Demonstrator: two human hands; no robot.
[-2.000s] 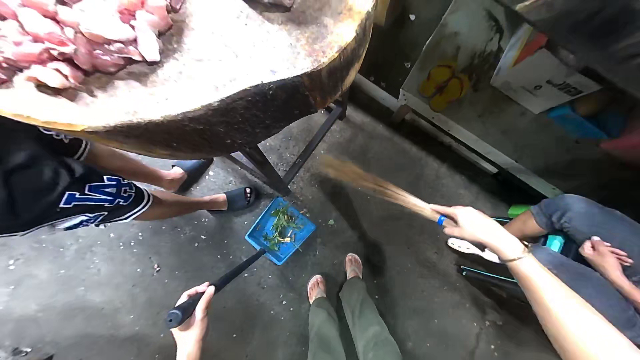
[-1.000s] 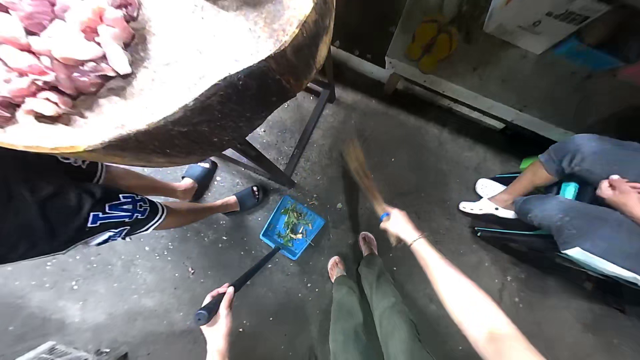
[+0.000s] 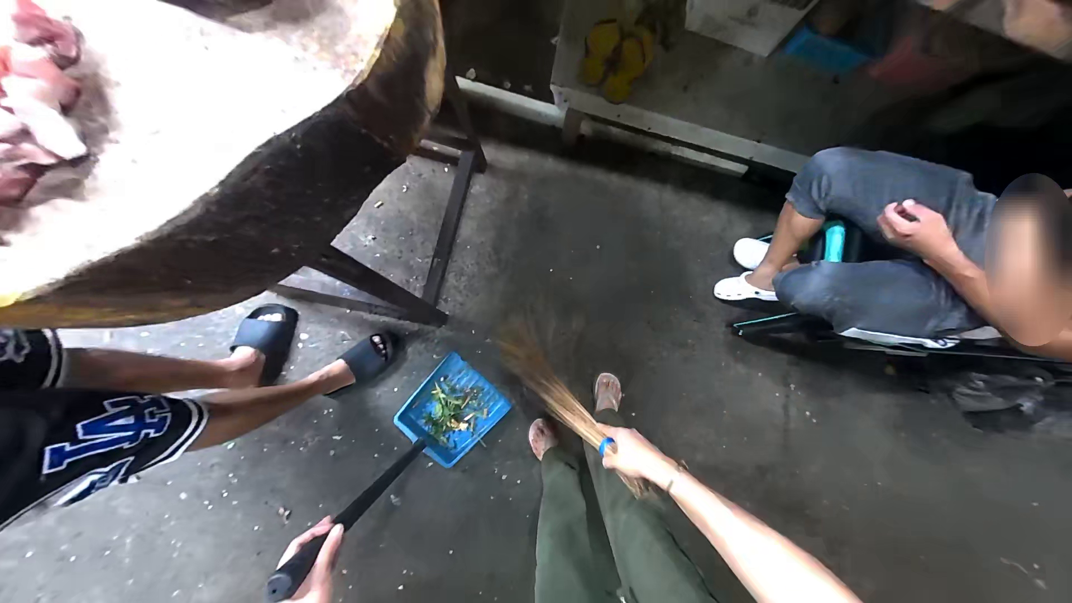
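Observation:
My left hand (image 3: pixel 316 559) grips the black handle of a blue plastic dustpan (image 3: pixel 412 412), whose pan lies on the concrete floor. Green leaf and stem scraps (image 3: pixel 455 410) lie in the pan. My right hand (image 3: pixel 634 456) is closed round the bound part of a straw hand broom (image 3: pixel 557 394), by its blue band. The broom's bristles fan out up and to the left, to the right of the pan and near my feet; their tips are blurred.
A thick round chopping block (image 3: pixel 251 226) with raw meat (image 3: pixel 38 100) stands upper left on dark metal legs (image 3: pixel 452 226). A person in dark slides (image 3: pixel 266 335) stands beside it. Another person in white clogs (image 3: pixel 744 287) sits at right. A low shelf (image 3: pixel 670 117) runs along the top.
My right hand has brought the broom down and left, closer to the dustpan and my feet. The left hand still holds the dustpan handle. The seated person shows more fully as the view shifts.

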